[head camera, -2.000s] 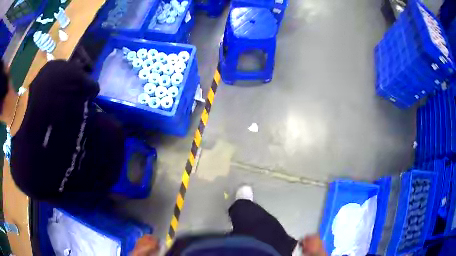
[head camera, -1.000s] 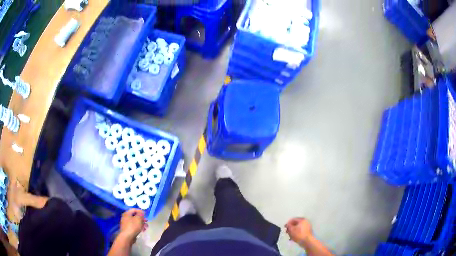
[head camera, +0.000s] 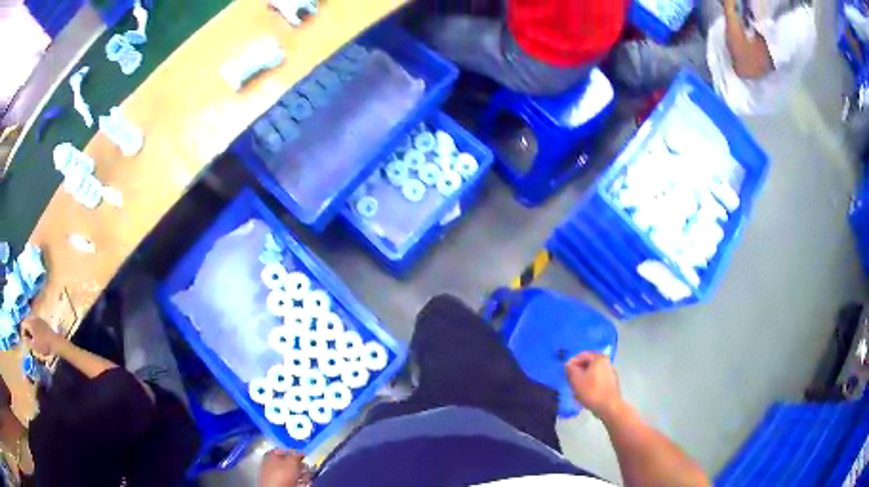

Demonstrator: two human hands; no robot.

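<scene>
My right hand [head camera: 593,379] is over the blue stool [head camera: 560,333], with its fingers curled; no part shows in it. My left hand [head camera: 284,468] is at the bottom edge, partly cut off, just below the left tray; its grip is unclear. The left tray [head camera: 333,273] is a blue bin with close rows of white ring-like ends [head camera: 314,361] on its right side and a whitish liner [head camera: 227,300] on its left. The small parts tray [head camera: 395,243] behind it holds scattered rings.
The upper tray [head camera: 367,128] holds a row of bodies beside the curved tan bench edge [head camera: 181,124]. A stacked bin [head camera: 610,257] of jumbled pale pieces is at right. One person sits at lower left [head camera: 114,428], another with red headwear [head camera: 567,29] at the top. Blue totes [head camera: 796,442] stand lower right.
The view has moved forward and turned left, bringing the stool and trays nearer. My right hand is now over the stool; my left hand is lower in the picture.
</scene>
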